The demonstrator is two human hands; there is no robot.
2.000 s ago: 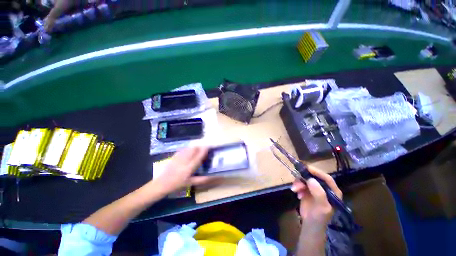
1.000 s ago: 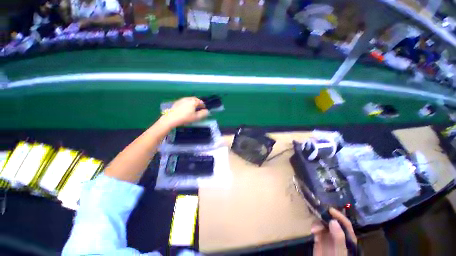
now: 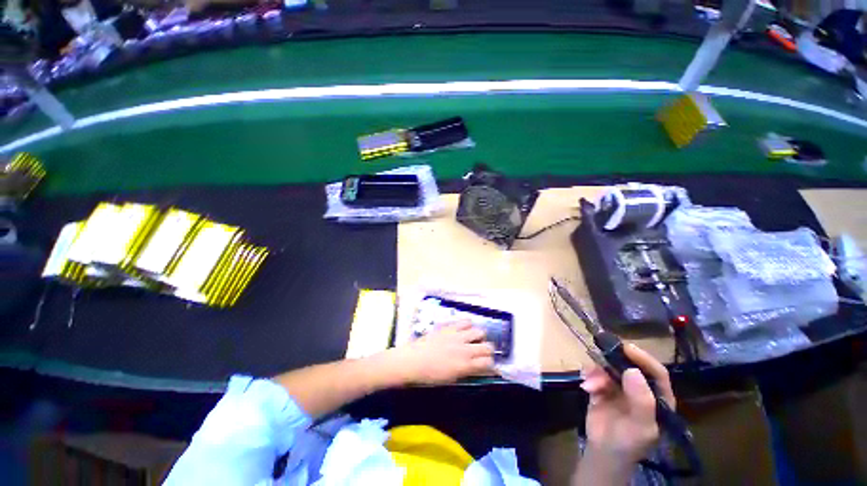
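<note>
My left hand (image 3: pixel 454 353) lies over the lower left part of a black phone-like unit (image 3: pixel 498 326), which rests on a bubble wrap sleeve (image 3: pixel 529 353) on the tan cardboard mat (image 3: pixel 456 258). Whether the fingers grip the unit is hidden. My right hand (image 3: pixel 623 403) holds a black soldering iron (image 3: pixel 613 349) with slim metal prongs alongside, tips raised to the right of the unit. A single white battery with yellow edges (image 3: pixel 372 323) lies left of the mat.
Stacked batteries (image 3: pixel 157 249) lie left. Another unit (image 3: pixel 382 191) on wrap sits behind, beside a black fan (image 3: pixel 494 207). A black box (image 3: pixel 623 271) with a solder spool (image 3: pixel 639 206) and heaped bubble wrap (image 3: pixel 761 275) are right. A unit with battery (image 3: pixel 437 135) lies on the green belt (image 3: pixel 285 133).
My left hand has come back from the green belt, where a unit with battery now lies, to a unit on the mat. One unit remains on wrap behind. The view has shifted.
</note>
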